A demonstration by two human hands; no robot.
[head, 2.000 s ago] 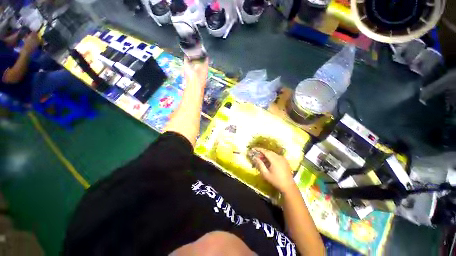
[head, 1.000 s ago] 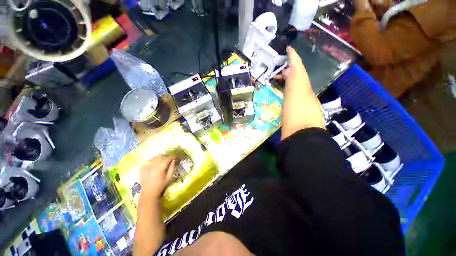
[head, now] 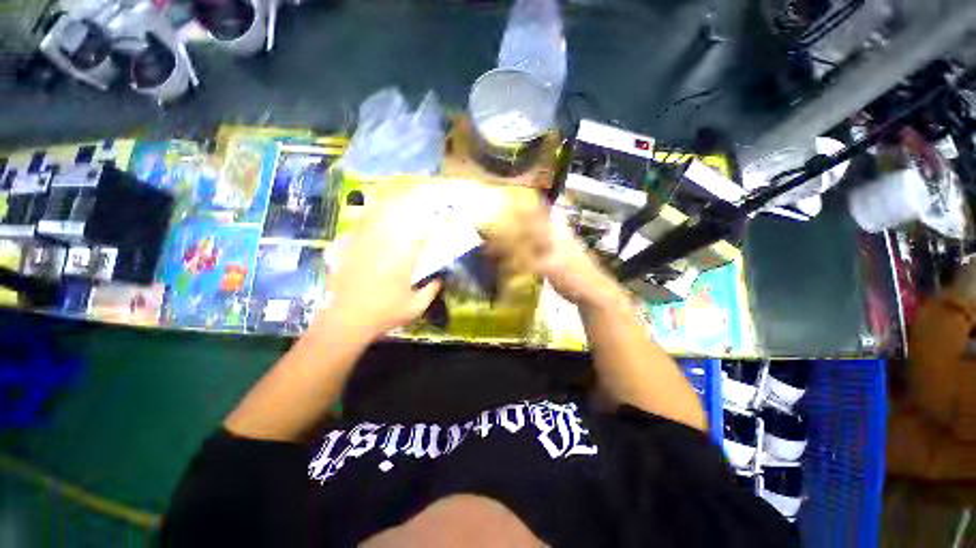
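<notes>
A white glossy housing (head: pixel 447 241), overexposed, is over the yellow fixture (head: pixel 487 318) in front of me. My left hand (head: pixel 375 273) is closed around the left side of the housing, with a dark part showing under its fingers. My right hand (head: pixel 535 248) is at the right side of the housing, over the fixture, and is blurred. Its fingers are bent, and whether they hold or touch anything cannot be told. The hollow of the fixture is mostly hidden.
A round tin (head: pixel 514 110) and clear plastic bags (head: pixel 394 134) are behind the fixture. Two feeder boxes (head: pixel 608 166) and a black driver (head: pixel 685 238) are to the right. White units (head: pixel 161 64) stand back left. A blue crate (head: pixel 845 428) is below the bench.
The view has turned back to the fixture. My right hand has come back from the white unit at the right. My left hand now holds a white housing over the fixture.
</notes>
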